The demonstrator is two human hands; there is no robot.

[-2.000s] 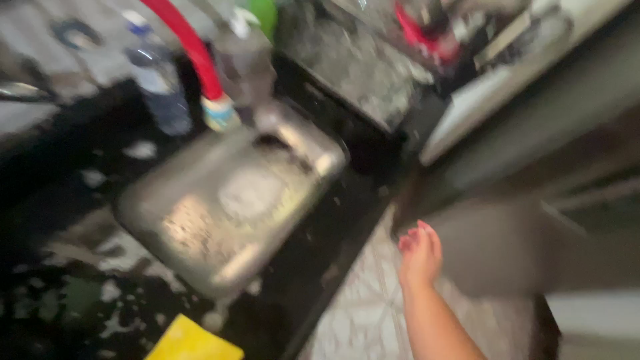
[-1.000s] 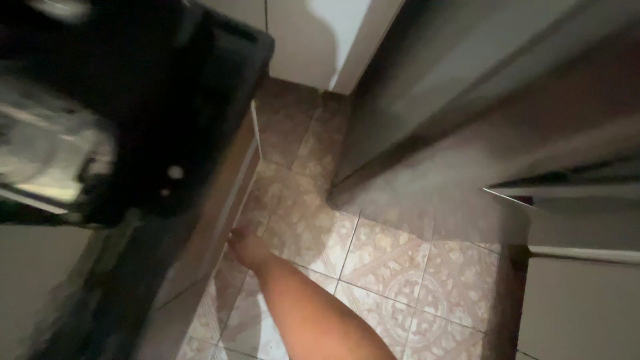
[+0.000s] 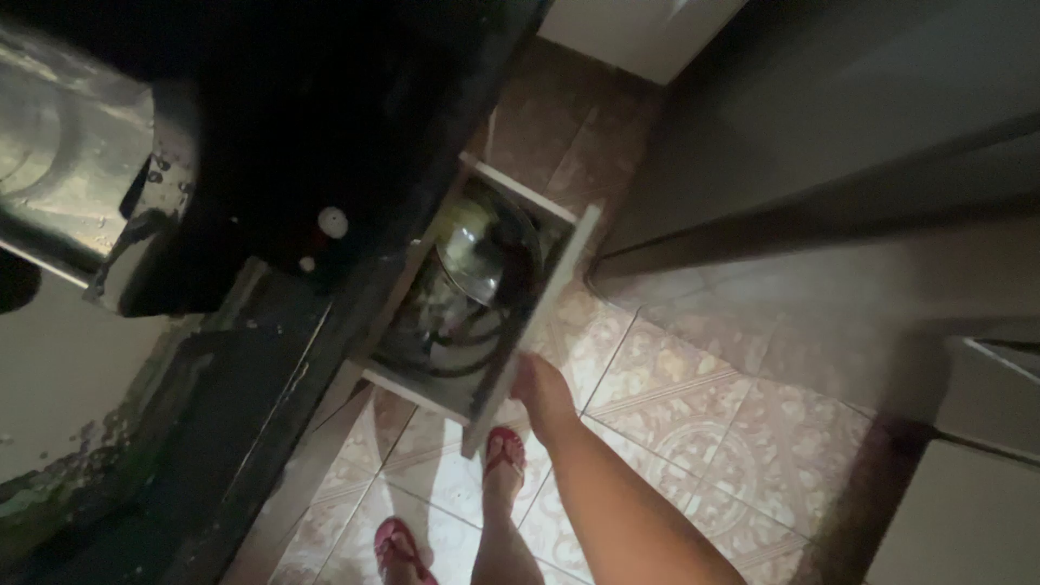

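Note:
My right hand [image 3: 543,394] is at the front panel of a pulled-out drawer [image 3: 532,325], its fingers partly hidden behind the panel's upper edge. Inside the drawer lie a shiny rounded metal lid or bowl [image 3: 471,252] and, nearer my feet, dark round cookware [image 3: 455,337], too dim to name exactly. My left hand is out of view.
A wet dark countertop [image 3: 325,106] with a metal sink [image 3: 73,138] lies to the left. A large grey appliance or cabinet [image 3: 772,162] stands at right. My feet in red flip-flops [image 3: 394,540] are on the patterned tile floor [image 3: 691,422], below the drawer.
The drawer, closed one second ago, now stands pulled out with its contents showing. My right hand was beside the counter's front then. The view has swung down from the sink.

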